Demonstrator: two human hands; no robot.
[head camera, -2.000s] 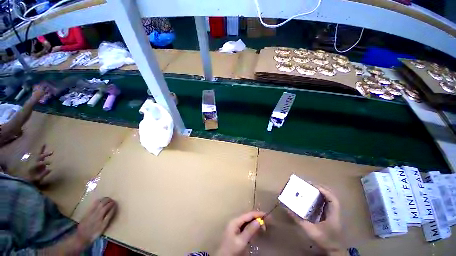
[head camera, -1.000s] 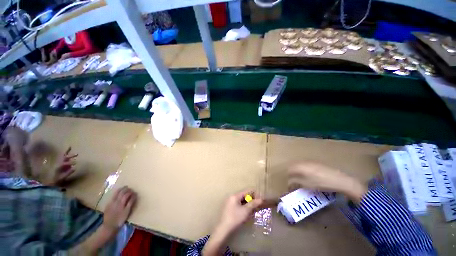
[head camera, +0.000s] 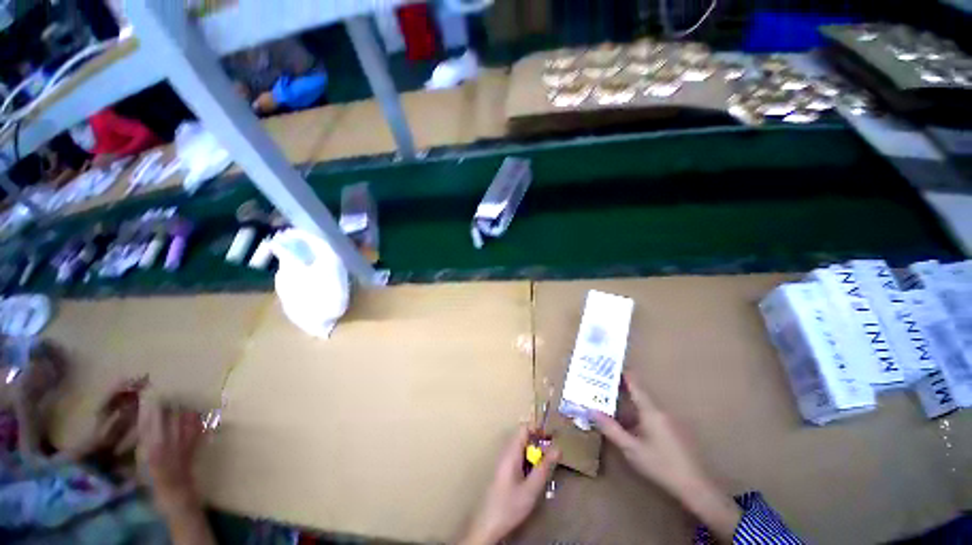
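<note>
A white retail box (head camera: 599, 351) lies on the cardboard-covered bench, its printed side up and its near end open, with a brown cardboard flap (head camera: 577, 451) showing at that end. My right hand (head camera: 650, 436) holds the box by its near right side, fingers at the open end. My left hand (head camera: 517, 479) is just left of the flap and holds a small yellow-handled tool (head camera: 534, 455), its thin shaft pointing up and away. The box's contents cannot be made out.
Stacked "MINI FAN" boxes (head camera: 876, 330) stand at right. A white plastic bag (head camera: 311, 285) lies by the shelf post (head camera: 229, 133). Two open boxes and several fans lie on the green belt (head camera: 640, 202). A neighbour's hands (head camera: 165, 447) are at left. Gold parts (head camera: 629, 72) lie beyond the belt.
The box was lying sideways with "MINI FAN" up; it now points away from me with another face up and an open near end. My blurred right hand has come down onto it.
</note>
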